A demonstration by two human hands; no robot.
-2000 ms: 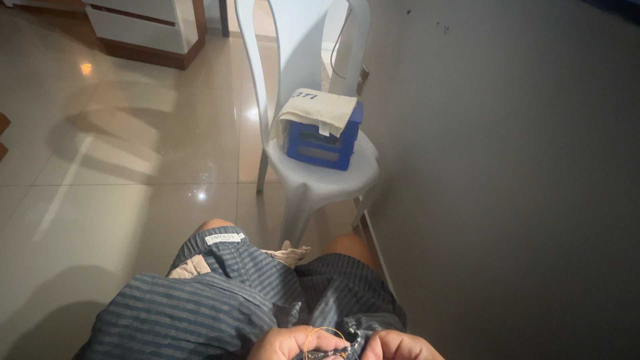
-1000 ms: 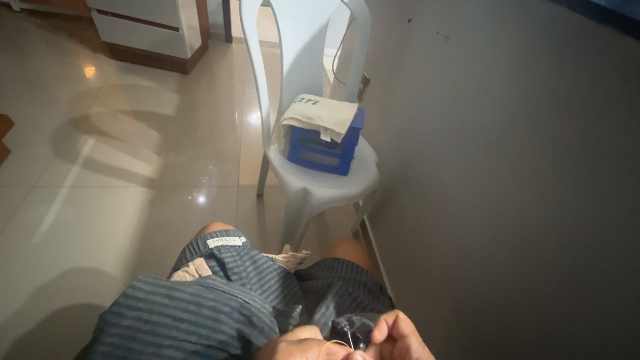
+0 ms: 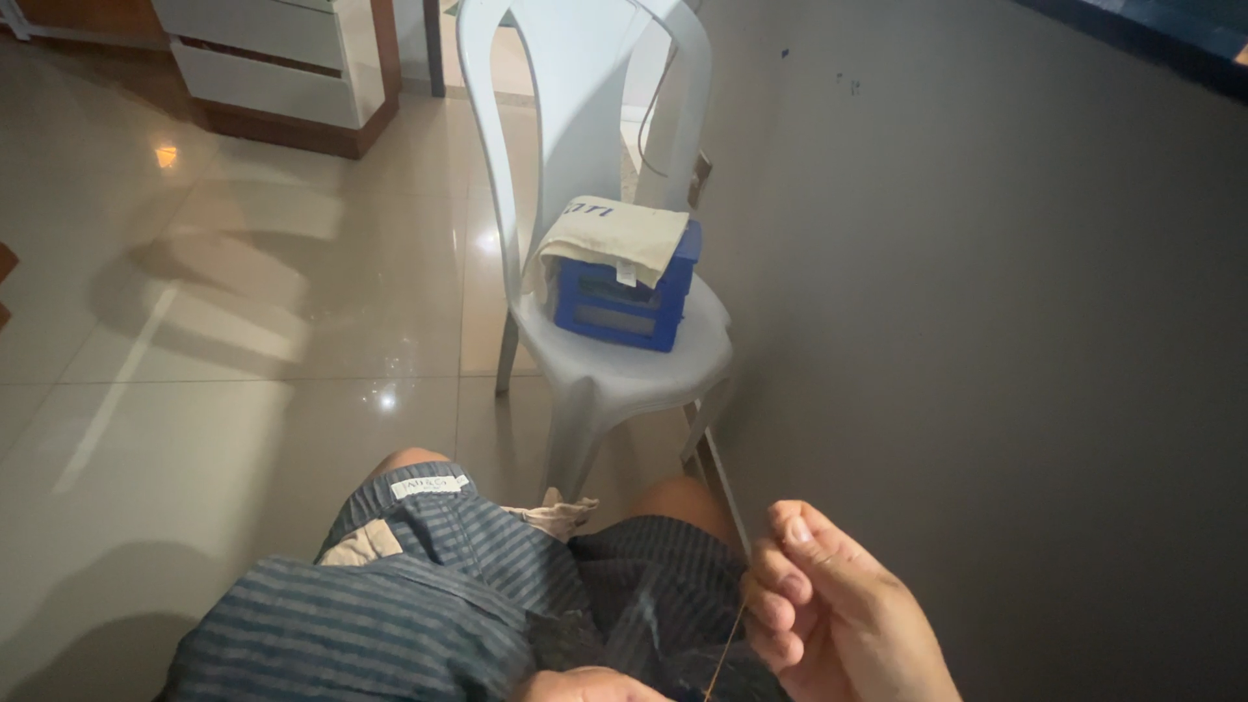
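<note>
My right hand (image 3: pixel 824 595) is raised at the lower right with thumb and fingers pinched together, and a thin yellowish thread (image 3: pixel 723 651) runs from it down toward the lap. If a needle is between the fingertips, it is too small to make out. At the bottom edge only part of my left hand (image 3: pixel 590 685) shows, by the dark cloth; its fingertips and what they hold are cut off. Striped blue-grey fabric (image 3: pixel 341 624) with a sewn label covers the lap, and a beige cloth piece (image 3: pixel 363 544) lies on it.
A white plastic chair (image 3: pixel 648 375) stands ahead, bearing a blue plastic box (image 3: pixel 624 327) with a folded cream cloth (image 3: pixel 624 234) on top. A grey wall (image 3: pixel 975 341) rises on the right. A white drawer cabinet (image 3: pixel 268 83) stands at the upper left.
My right hand has moved up and away from my left hand, and the thread now stretches below it. Earlier both hands were close together at the dark cloth.
</note>
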